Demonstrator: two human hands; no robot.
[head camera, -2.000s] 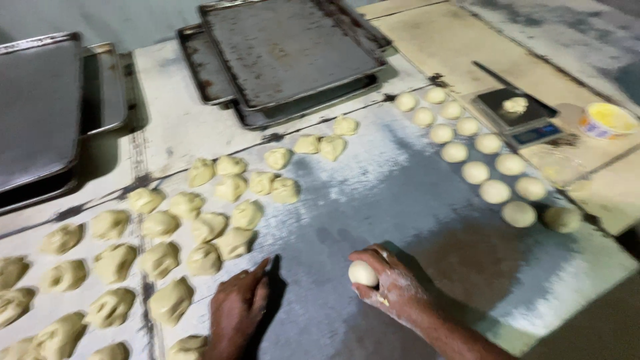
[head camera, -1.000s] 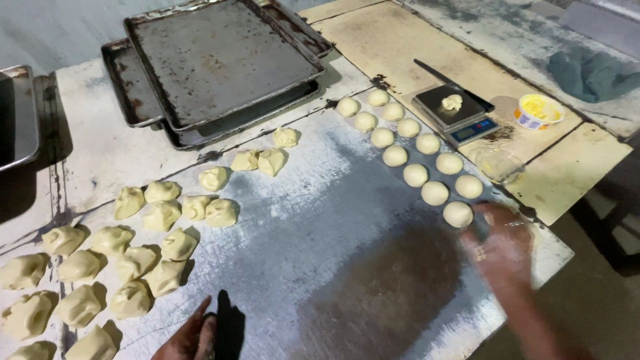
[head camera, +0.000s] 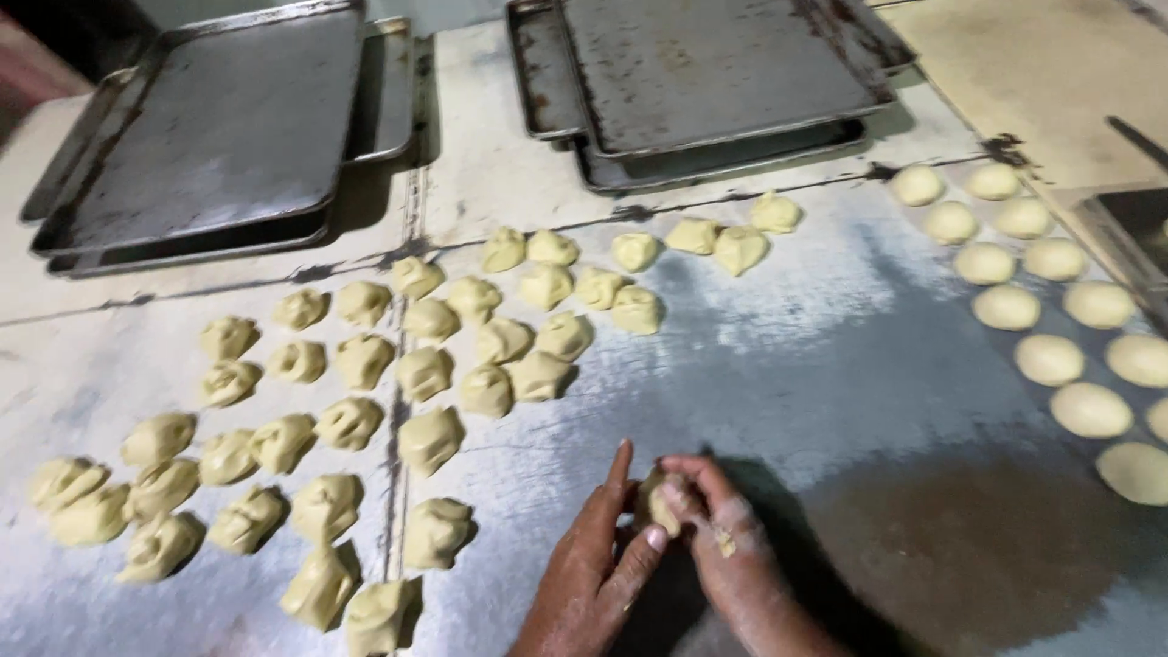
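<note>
A small piece of dough (head camera: 663, 509) is between my two hands, above the metal worktop. My right hand (head camera: 730, 538) has its fingers closed round it, with dough bits stuck near the thumb. My left hand (head camera: 598, 547) touches it from the left, index finger extended and thumb beside it; whether it grips is unclear. Many rough, unshaped dough pieces (head camera: 431, 440) lie to the left and ahead. Smooth round dough balls (head camera: 1049, 359) stand in rows at the right.
Stacked dark baking trays (head camera: 219, 119) stand at the back left, and another stack (head camera: 712, 73) at the back centre. Part of a kitchen scale (head camera: 1131, 228) shows at the right edge, near a dark-bladed tool (head camera: 1136, 141). Seams cross the worktop.
My right hand has left the row of round balls and come back left to meet my left hand. A dough piece is now between them. The view has swung left.
</note>
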